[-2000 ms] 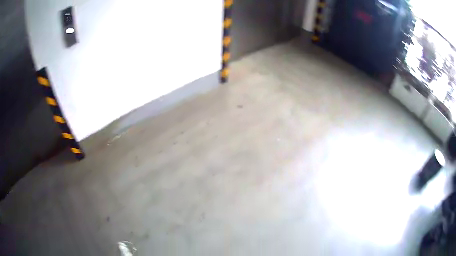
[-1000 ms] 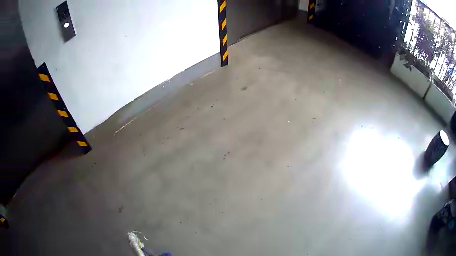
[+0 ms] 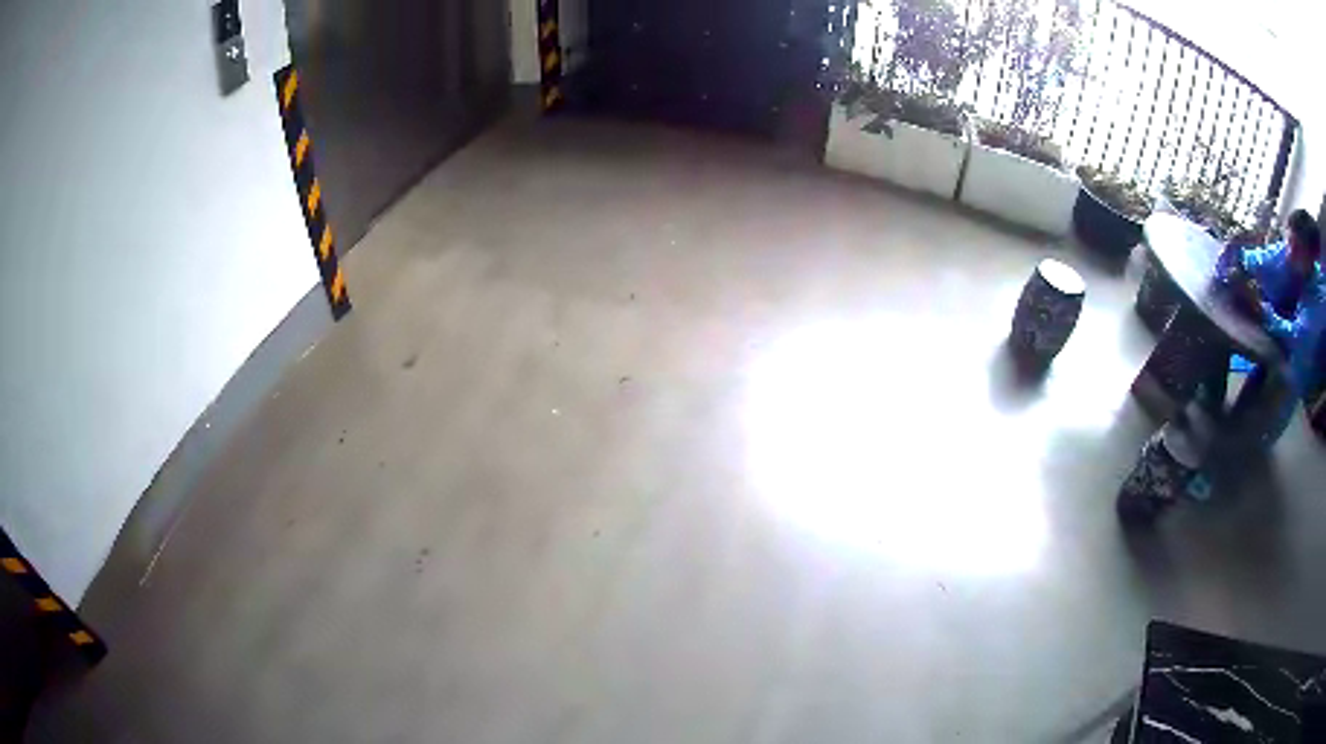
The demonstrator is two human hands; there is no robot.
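Note:
Neither of my hands is in the picture. The grey floor (image 3: pixel 524 480) lies in front of me, with a bright glare patch at its right. No trolley or load shows. A metal lift door (image 3: pixel 400 102) stands at the upper left, beside a white wall (image 3: pixel 131 247) with a small call panel (image 3: pixel 231 51).
Black-and-yellow guards edge the wall (image 3: pixel 311 196). White planters (image 3: pixel 902 153) and a railing (image 3: pixel 1163 87) stand at the upper right. A person in blue (image 3: pixel 1287 291) is at a round table (image 3: pixel 1192 269). A drum stool (image 3: pixel 1049 313) stands nearby; a black marbled surface (image 3: pixel 1236 690) is at lower right.
The view has turned right: wall and guards have shifted left, and the table, person and black marbled surface have come in. The pale end of a bar at the bottom edge has left the picture.

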